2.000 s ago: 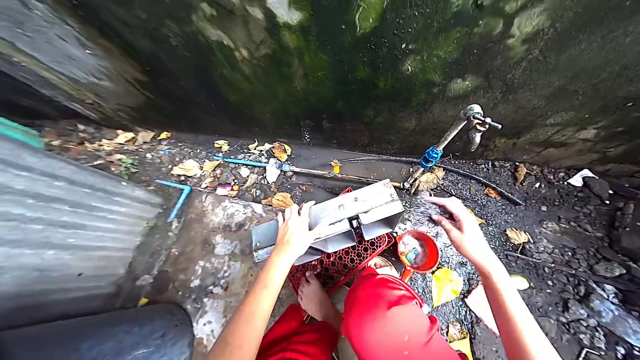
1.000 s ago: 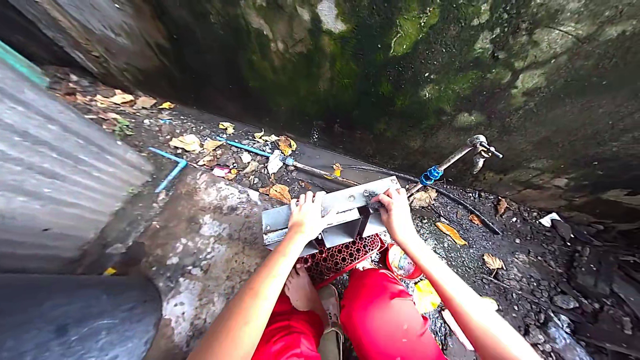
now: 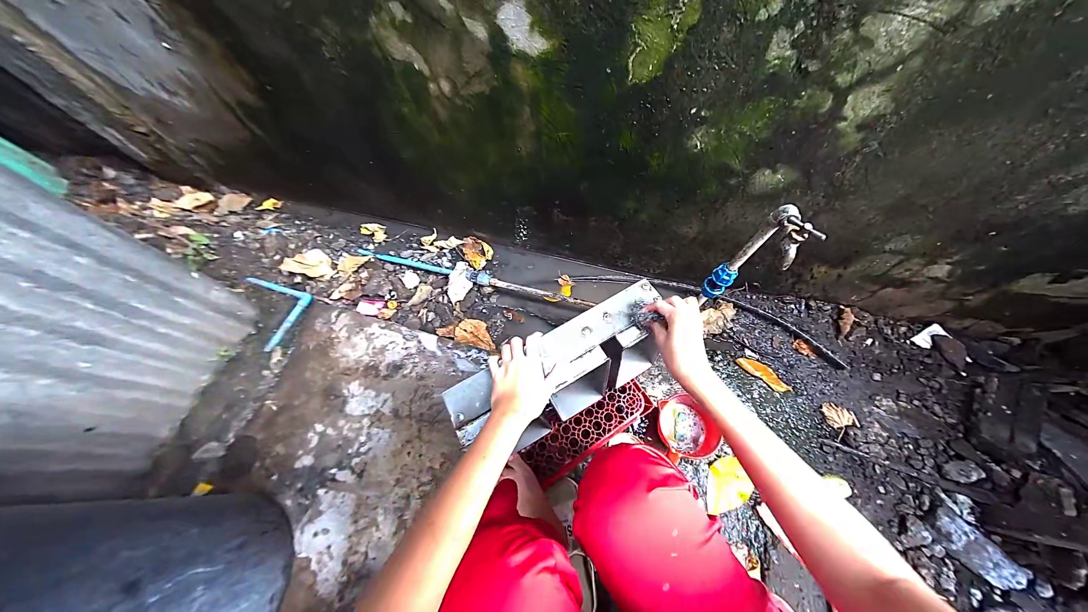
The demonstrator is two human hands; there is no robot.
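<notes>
A grey metal bracket-like frame (image 3: 595,330) with upright plates tilts above a red plastic crate (image 3: 586,425) with a honeycomb pattern. My left hand (image 3: 520,378) grips the frame's long top bar left of its middle. Near the bar's right end, my right hand (image 3: 678,333) presses its fingers against the dark, wet-looking surface; whether a scrubber is under them cannot be told. To the right of the crate stands a red plastic dipper (image 3: 688,427) with pale, cloudy contents. My knees in red trousers are just below.
A metal tap (image 3: 790,225) on a pipe with a blue fitting (image 3: 719,280) rises by the mossy wall (image 3: 595,127). Blue plastic pipe (image 3: 293,316) and leaves lie on the ground. At the left are corrugated sheeting (image 3: 102,340) and a dark rounded container (image 3: 144,552).
My right hand was off the frame near the dipper two seconds ago; it came onto the frame's right part. The frame's right end now tilts higher than one second ago.
</notes>
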